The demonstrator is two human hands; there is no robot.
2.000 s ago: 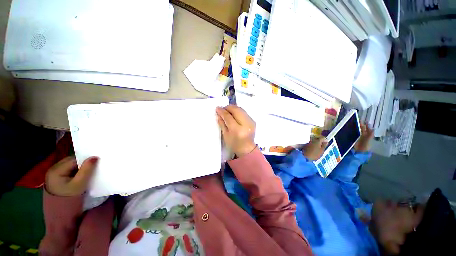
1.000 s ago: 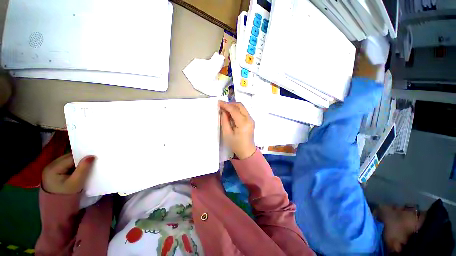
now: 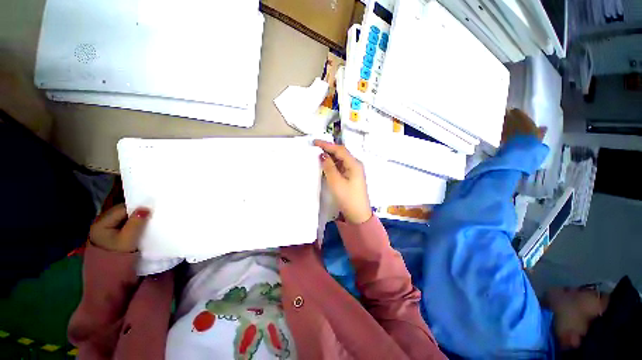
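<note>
A white learning tablet [image 3: 225, 193] lies back side up between my hands, across my lap and the bench edge. My left hand [image 3: 120, 228] grips its left end, thumb on top, fingers hidden underneath. A white sheet [image 3: 158, 264] shows under the tablet beside that hand. My right hand [image 3: 345, 176] is at the tablet's upper right corner with thumb and index fingertip close together. Whether a small sticker is between the fingertips cannot be seen.
White units with a speaker grille [image 3: 151, 56] lie at the upper left. Crumpled backing paper [image 3: 303, 105] lies beside stacked units [image 3: 447, 70] on the right. A brown box [image 3: 310, 17] is at the top. A person in blue [image 3: 479, 260] reaches over the bench at the right.
The whole view has shifted, so things sit further right. My right fingers have shifted slightly at the tablet's corner. The person in blue has put down a tablet and extended an arm toward the stacks.
</note>
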